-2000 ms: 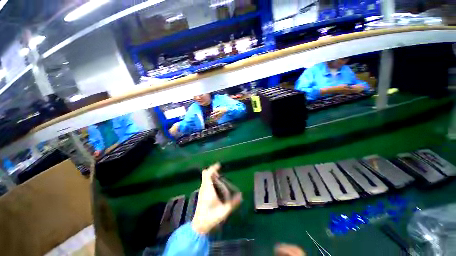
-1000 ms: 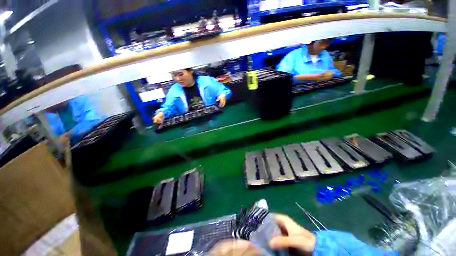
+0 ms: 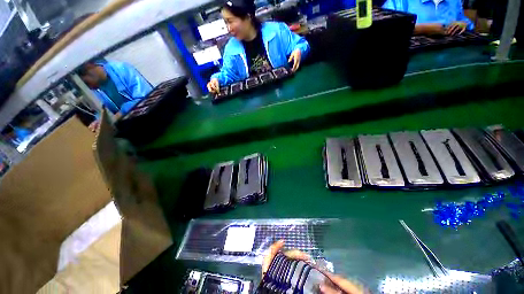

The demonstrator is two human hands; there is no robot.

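Note:
A fanned, overlapping row of phone frames (image 3: 293, 274) with dark curved ends lies at the bottom centre. My left hand (image 3: 276, 255) is around its far left side, fingers partly hidden by the frames. My right hand (image 3: 340, 283) holds the right end, cut off by the lower edge. The adhesive sheet (image 3: 281, 235) with a white label lies just beyond my hands. The tweezers (image 3: 424, 248) lie on the green mat to the right. An open phone frame (image 3: 218, 284) lies to the left of my left hand.
Stacked phone frames stand at left (image 3: 249, 178) and in a row at right (image 3: 402, 159). Blue parts (image 3: 468, 211), a dark tool (image 3: 510, 238) and a dotted clear sheet (image 3: 436, 284) are at right. A cardboard box (image 3: 138, 212) is at left. Workers in blue sit opposite behind black trays (image 3: 253, 85).
The view has shifted, bringing the open frame and dotted sheet into sight. My left hand, raised two seconds ago, is down at the frames, which are now fanned out more evenly between both hands.

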